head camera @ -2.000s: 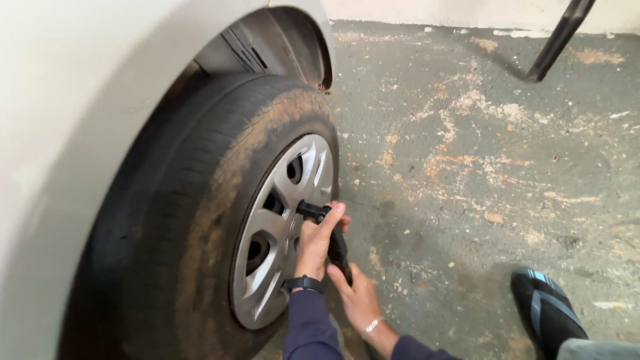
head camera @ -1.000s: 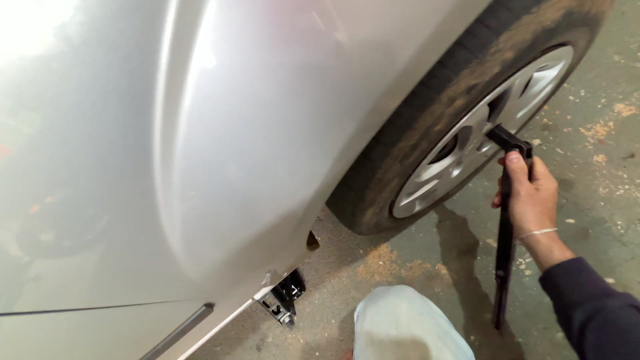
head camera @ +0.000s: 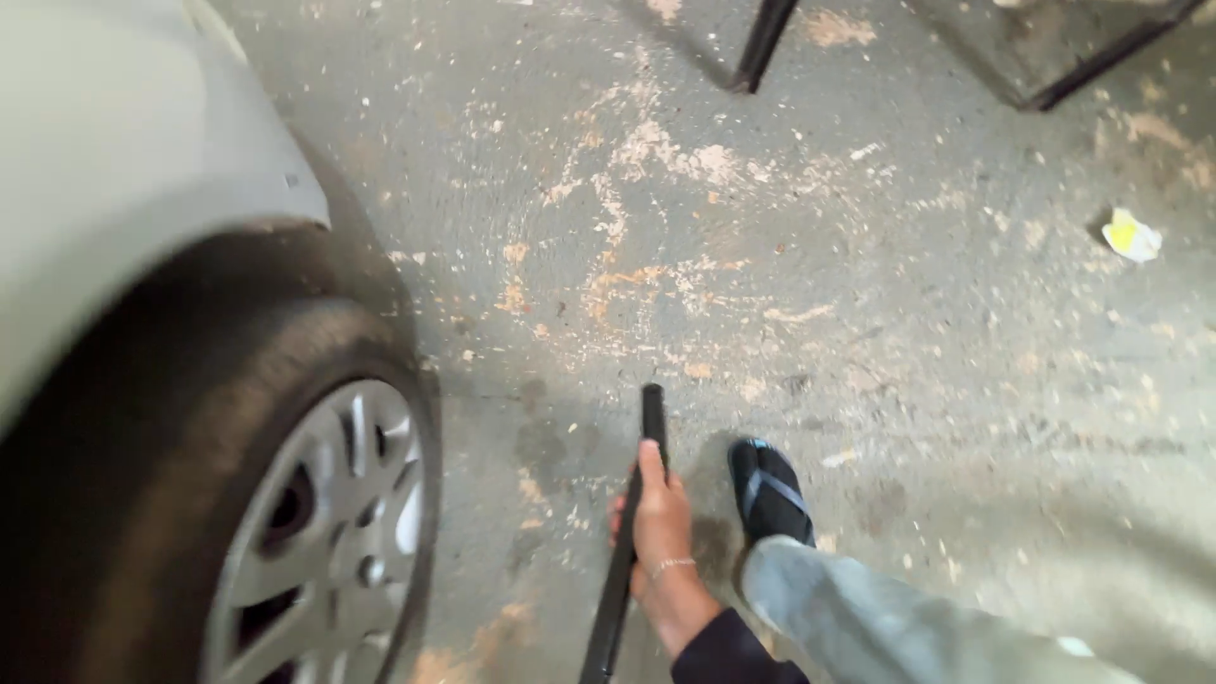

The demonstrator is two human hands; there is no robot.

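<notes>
My right hand (head camera: 660, 522), with a thin bracelet at its wrist, is closed around a long black bar (head camera: 653, 418), which looks like a wheel wrench handle. One end of the bar points away from me above the floor; its lower end runs out of view at the bottom edge. To the left stands the car wheel, with a silver multi-spoke wheel cover (head camera: 328, 541) and a dirt-marked tyre (head camera: 228, 408). The bar is apart from the wheel. My left hand is out of view.
The pale car body (head camera: 123, 123) fills the upper left. My foot in a dark sock and flip-flop (head camera: 769, 489) stands right of the bar. Black metal legs (head camera: 760, 47) reach the worn painted floor (head camera: 570, 190) at the top. A crumpled white and yellow scrap (head camera: 1130, 236) lies at right.
The black tool was at the wheel cover in both earlier frames; now my right hand holds it away from the wheel. My left hand, on the tool two seconds ago, is gone from view. The view has swung considerably.
</notes>
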